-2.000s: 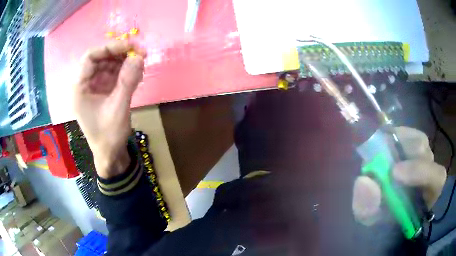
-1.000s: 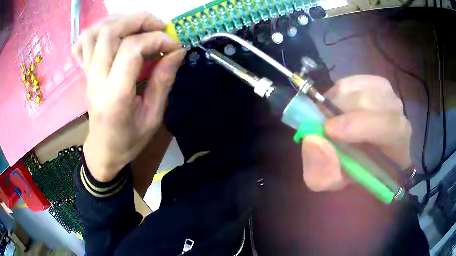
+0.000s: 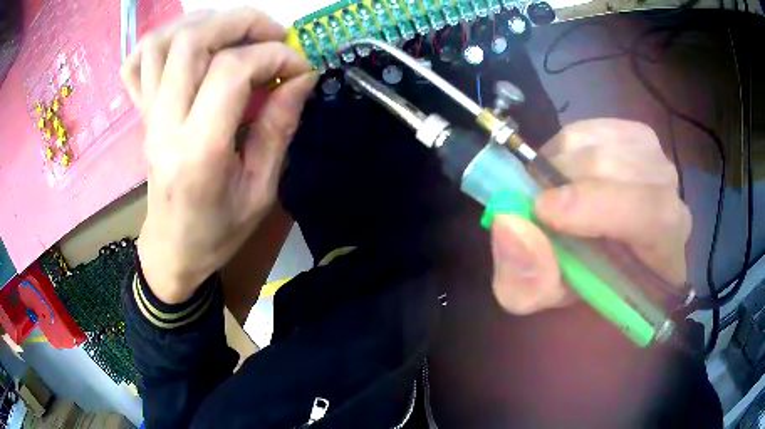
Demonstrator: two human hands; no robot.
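Observation:
The green PCB panel lies at the top centre, with yellow tape at its left end and round dark components hanging along its near edge. My right hand holds the soldering iron by its green and clear handle. Its metal shaft and the bent silver solder tube reach the panel's edge near the left end. My left hand is at the panel's left end, thumb and fingers pinched together on a small yellow component, mostly hidden by the fingers.
A loose pile of yellow components lies on the pink mat at left. A long metal tool lies at the top. Black cables run at right. A red bin and green panels are below left.
From two seconds ago, my left hand has moved from the mat to the panel's left end, and the view has shifted. Over the last second, the iron has moved slightly left.

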